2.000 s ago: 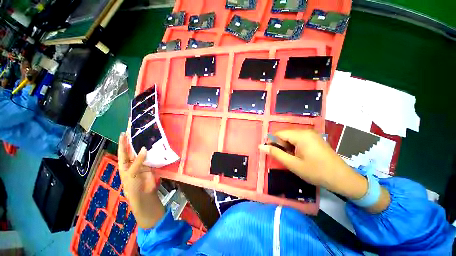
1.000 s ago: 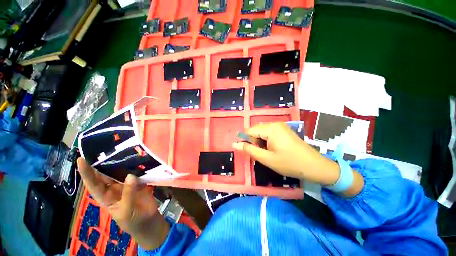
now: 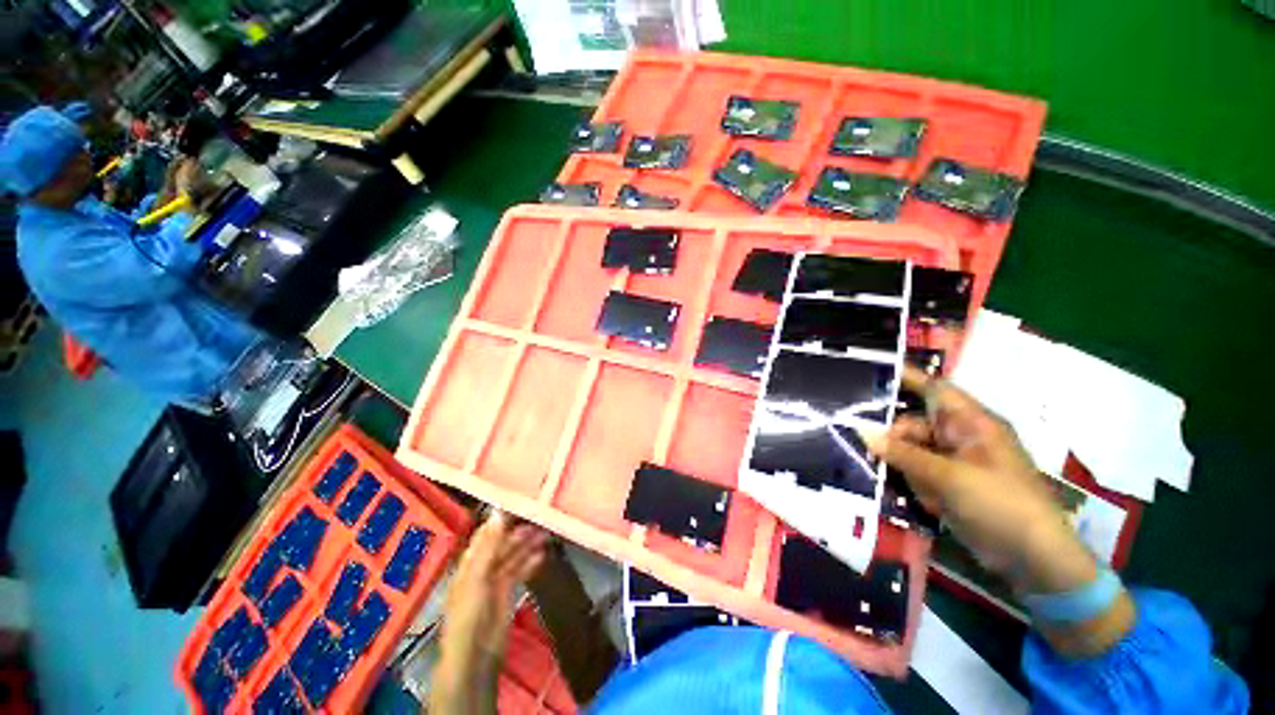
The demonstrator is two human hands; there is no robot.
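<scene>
My right hand [image 3: 965, 468], with a pale wrist band, holds the right edge of a white backing sheet [image 3: 825, 391] carrying several glossy black adhesive pieces. The sheet lies over the right part of the salmon-red compartment tray [image 3: 538, 342] and hides some boards there. Covered black boards lie in the tray's pockets, one near the front [image 3: 678, 506] and a larger black one at the front right [image 3: 842, 587]. My left hand [image 3: 483, 601] is blurred at the tray's front left edge, its fingers partly curled; whether it grips anything is unclear.
A second red tray with green assembled boards [image 3: 867, 136] lies behind. A lower red tray of blue boards [image 3: 301, 559] is at left. White sheets [image 3: 1077, 405] lie right of the tray. A crumpled clear bag [image 3: 399, 266] lies left. A blue-gowned person [image 3: 119, 279] works at far left.
The backing sheet has passed from my left hand to my right and moved over the tray's right side. My left hand has moved to the tray's front edge. The view has shifted.
</scene>
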